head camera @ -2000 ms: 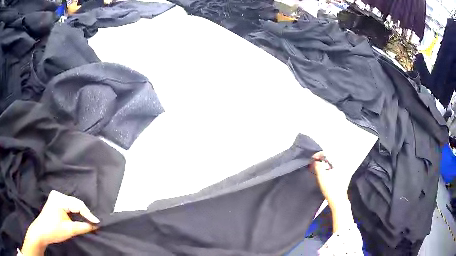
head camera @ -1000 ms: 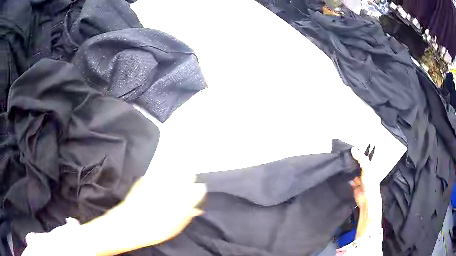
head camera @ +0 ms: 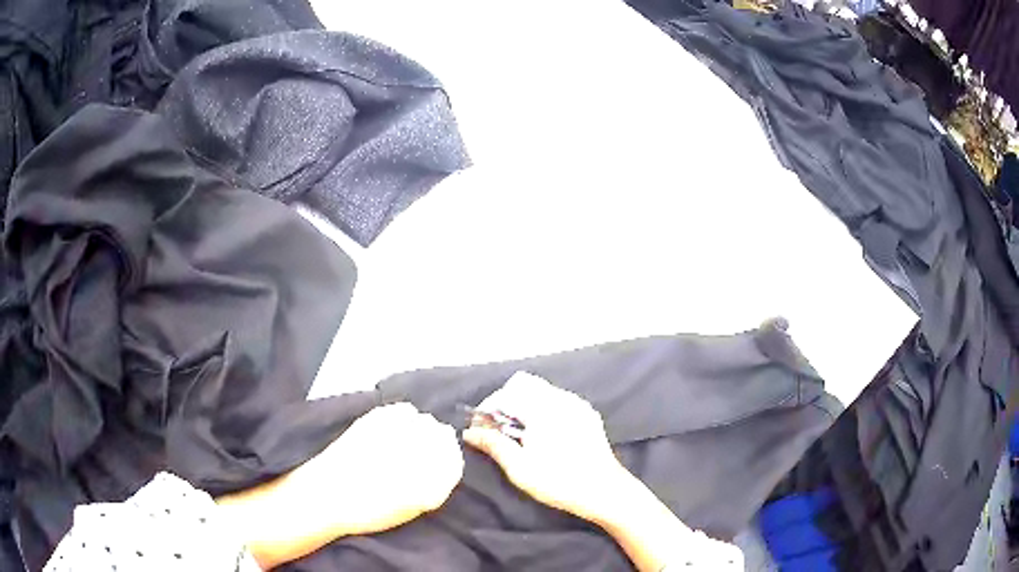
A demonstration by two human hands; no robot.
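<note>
Dark trousers lie across the front of the white tabletop, one end near the table's right corner. My left hand is closed on the cloth at the lower middle, its fingertips hidden from view. My right hand is just right of it, over the cloth, closed around small thread snips that point left towards my left hand. The snips are partly covered by my fingers. I cannot tell whether a thread is between the blades.
A speckled dark grey-blue garment and plain dark garments are heaped at the left. A dark garment pile hangs along the right edge of the white tabletop. A blue object shows below the table at lower right.
My right hand has moved left from the far end of the trousers to beside my left hand. The trousers' right end now lies on the table. The snips are now visible.
</note>
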